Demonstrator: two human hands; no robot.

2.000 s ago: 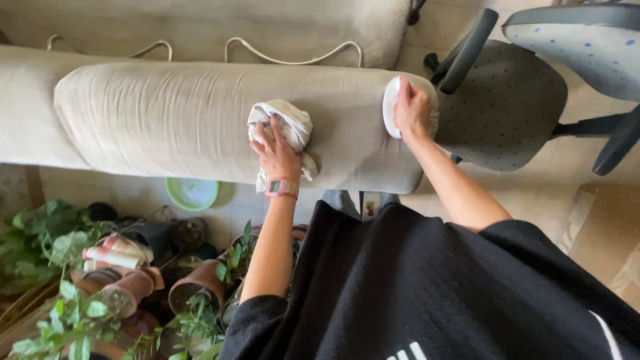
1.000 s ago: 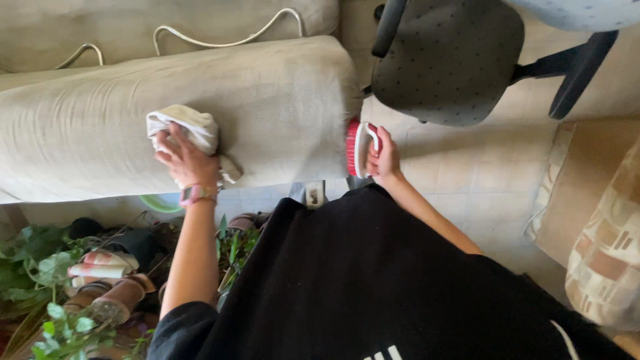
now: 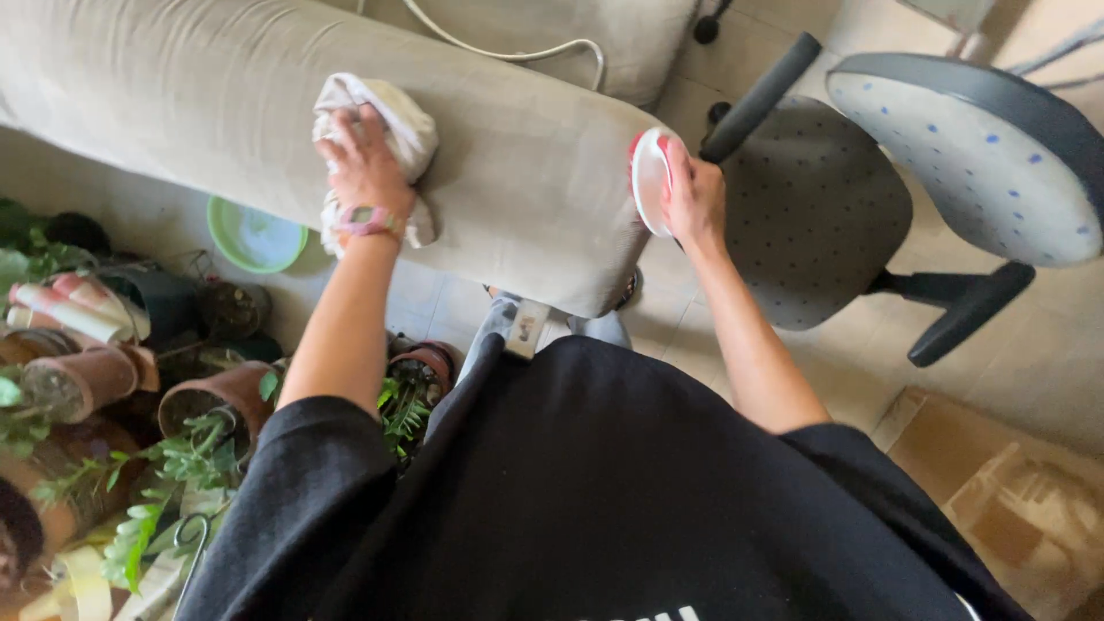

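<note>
A long beige fabric cushion (image 3: 526, 164) lies across the view in front of me. On its top, left of its near end, my left hand (image 3: 369, 164) presses on a crumpled whitish cloth (image 3: 414, 129), part of which hangs toward the cushion's near side. My right hand (image 3: 694, 190) grips the handle of a scrub brush (image 3: 649, 185) with a white body and red bristles. The bristle side faces the cushion's right end and appears to touch it; the contact itself is mostly hidden behind the brush body.
Right of the cushion stands an office chair (image 3: 811, 207) with dark armrests. A green basin (image 3: 257, 235) with light contents is on the tiled floor beyond several potted plants (image 3: 220, 401) at the left. Cardboard (image 3: 992, 483) lies at the lower right. A white cable or tube (image 3: 535, 56) curves behind the cushion.
The brush, on the cushion's top near the end two seconds ago, was at the near part of its end face one second ago and is now farther up that end. The left hand stays on the cloth.
</note>
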